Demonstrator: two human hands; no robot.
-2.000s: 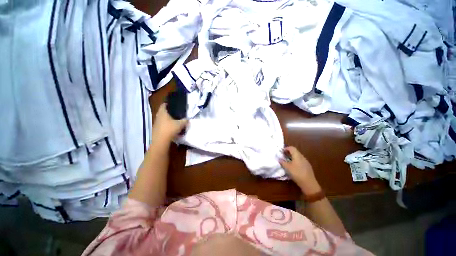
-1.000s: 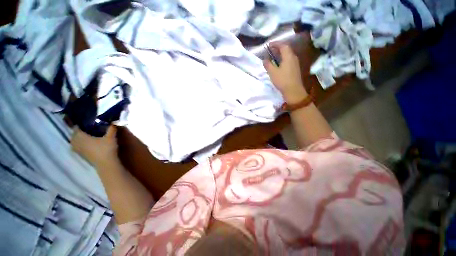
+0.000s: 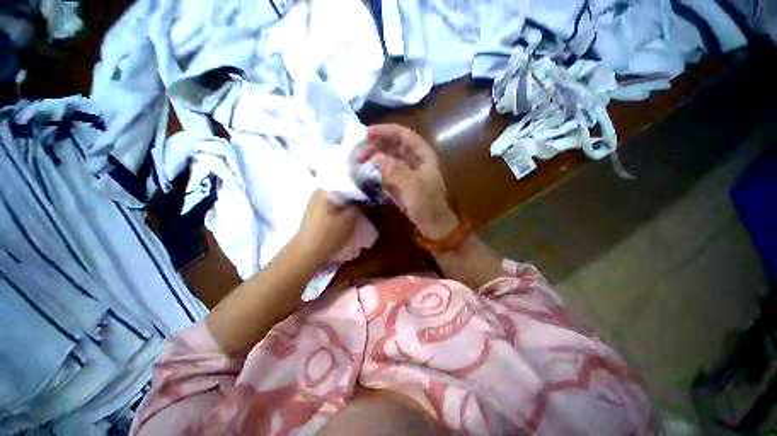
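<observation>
The white garment (image 3: 256,140) lies bunched on the reddish-brown table in front of me. Its near edge is gathered up between my hands. My left hand (image 3: 334,223) is closed on this edge, palm side hidden. My right hand (image 3: 407,174) is beside it at the right, fingers curled in at the cloth. A small dark tool, likely the thread snips (image 3: 372,184), shows at the right fingertips, mostly hidden. The exact contact between tool and cloth is blurred.
A layered stack of garments with navy lines (image 3: 81,247) lies at left. A dark flat item (image 3: 183,237) is beside it. A tangle of white strips (image 3: 554,102) lies at the table's right edge. More white garments (image 3: 647,43) lie behind it.
The camera view has shifted. My hands were far apart, the left by a dark navy part and the right at the garment's right side; now they meet at the garment's near edge.
</observation>
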